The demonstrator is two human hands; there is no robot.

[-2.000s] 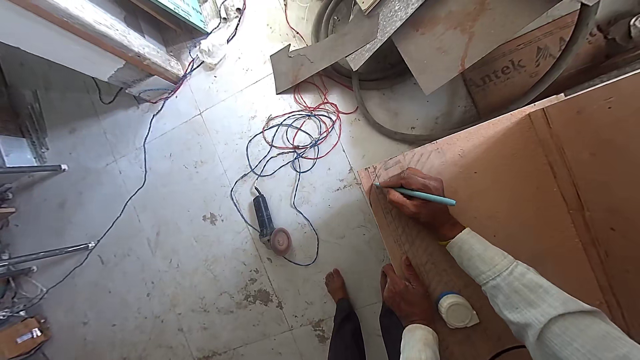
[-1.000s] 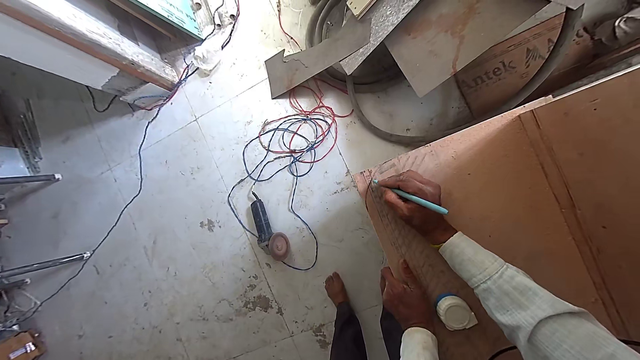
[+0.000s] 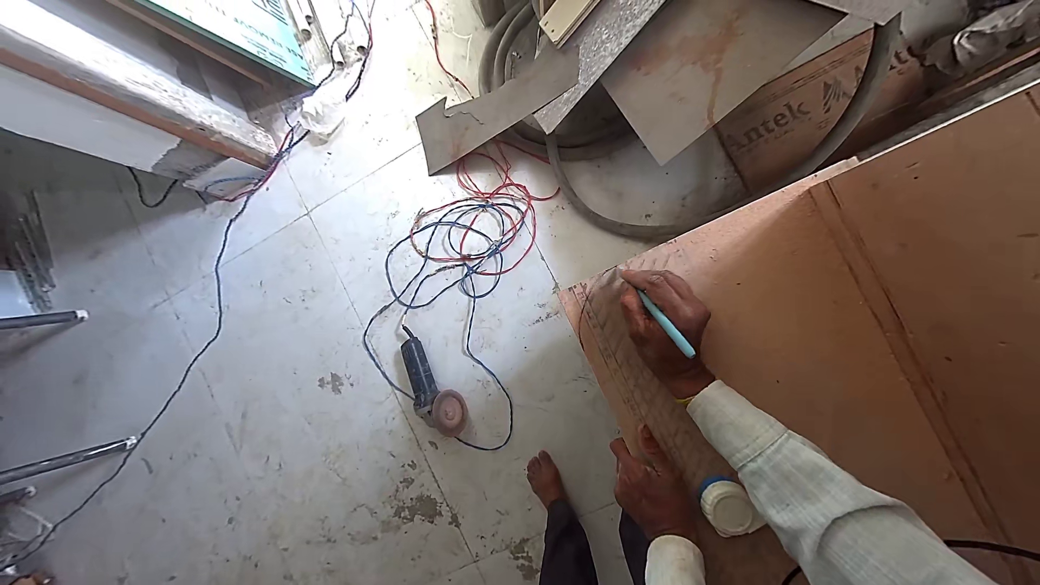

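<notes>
My right hand point(image 3: 668, 325) grips a light-blue pen point(image 3: 666, 323) near the corner of a large brown board point(image 3: 796, 349); the fingers hide most of its tip end. A thin curved line runs on the board close to that corner. At the board's near edge rests my left hand point(image 3: 656, 491), partly over what looks like a clear ruler or template point(image 3: 630, 382) lying along the edge; its outline is hard to make out. Whether the left fingers pinch it cannot be told. Beside the left hand stands a white round container with a blue rim point(image 3: 731, 507).
On the tiled floor lies an angle grinder point(image 3: 431, 386) with tangled blue and red wires point(image 3: 479, 244). Grey sheet pieces point(image 3: 500, 106) and a coiled hose point(image 3: 617, 227) lie past the board's far edge. Metal tubes point(image 3: 69, 459) jut in at left.
My right hand with the pen has shifted slightly along the board, toward its far edge. A curved line near the corner shows more plainly now. The left hand stays at the near edge.
</notes>
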